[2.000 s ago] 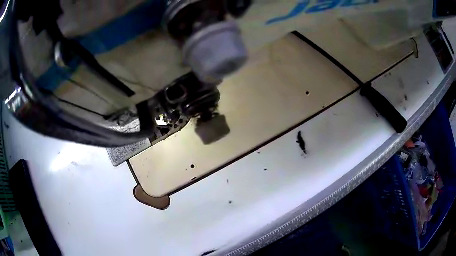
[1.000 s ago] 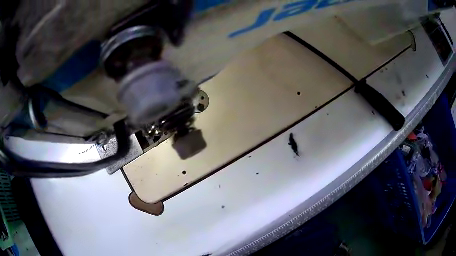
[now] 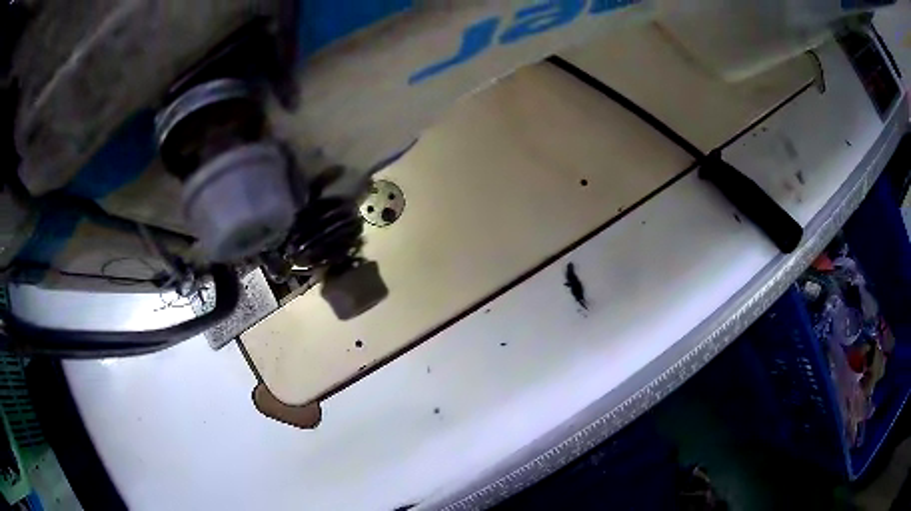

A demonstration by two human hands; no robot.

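Neither of my hands is in view. The sewing machine head (image 3: 340,90), cream with a blue stripe and blue lettering, crosses the top. Its tension knob with a pale grey cap (image 3: 240,200) hangs close to the camera. A small grey-brown knob (image 3: 355,289) sits lower, over the cream machine bed (image 3: 479,220). The slide plate (image 3: 245,307) shows at the bed's left end; the needle area beside it is mostly hidden. A long screwdriver (image 3: 754,202) lies across the bed, its thin shaft under the machine arm and its black handle on the white table.
The white table (image 3: 479,399) has a curved front edge with ruler-like marks. A blue basket (image 3: 784,369) of coloured scraps stands below at the right. A dark strip (image 3: 75,429) runs along the left, with a green mesh item (image 3: 12,419) beyond it.
The view has shifted, so the machine head and tension knob appear further left and lower. A round metal plate on the bed has come into sight. The screwdriver still lies across the bed.
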